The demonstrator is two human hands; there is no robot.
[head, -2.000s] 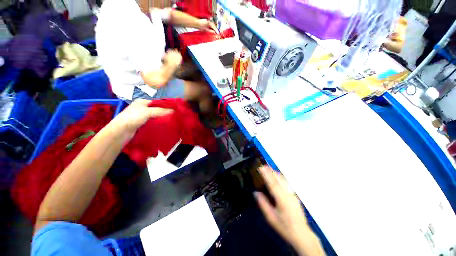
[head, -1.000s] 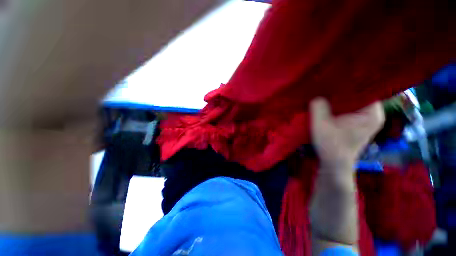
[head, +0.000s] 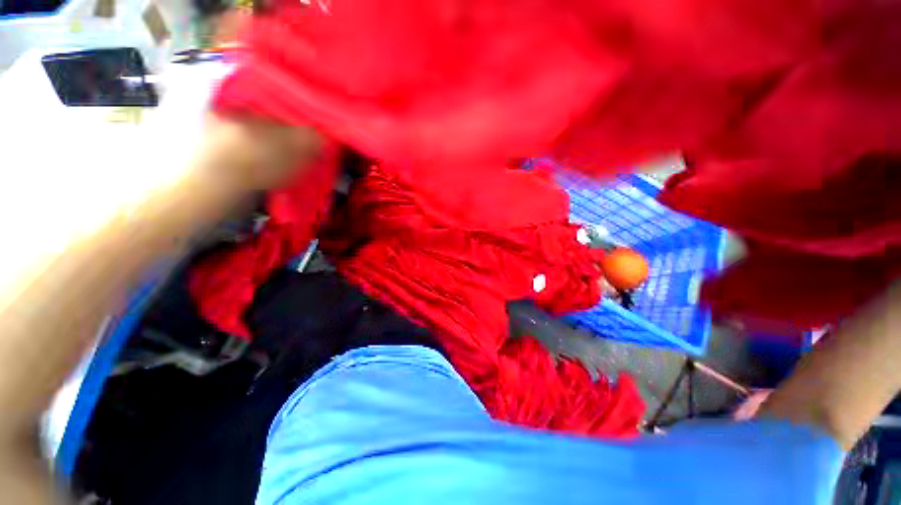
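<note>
A large mass of red cloth [head: 514, 89] is held up close to the camera and fills the top and right of the view, blurred. My left hand [head: 267, 153] is at its left lower edge, its fingers blurred and partly covered by the cloth, holding it. My right forearm reaches up from the lower right; the right hand is hidden behind the cloth or out of the picture. More gathered red cloth [head: 435, 276] hangs over the dark-clothed lap and down beside the legs.
A blue lattice crate [head: 672, 266] stands on the floor beyond the cloth, with an orange ball-like item [head: 625, 268] in it. The white blue-edged table [head: 59, 178] is at left, with a black rectangular device [head: 99, 77] at its far end.
The red cloth has been raised and now spreads across the top of the view. My left hand has come onto its left edge. The view has turned, and the crate with the orange item now shows.
</note>
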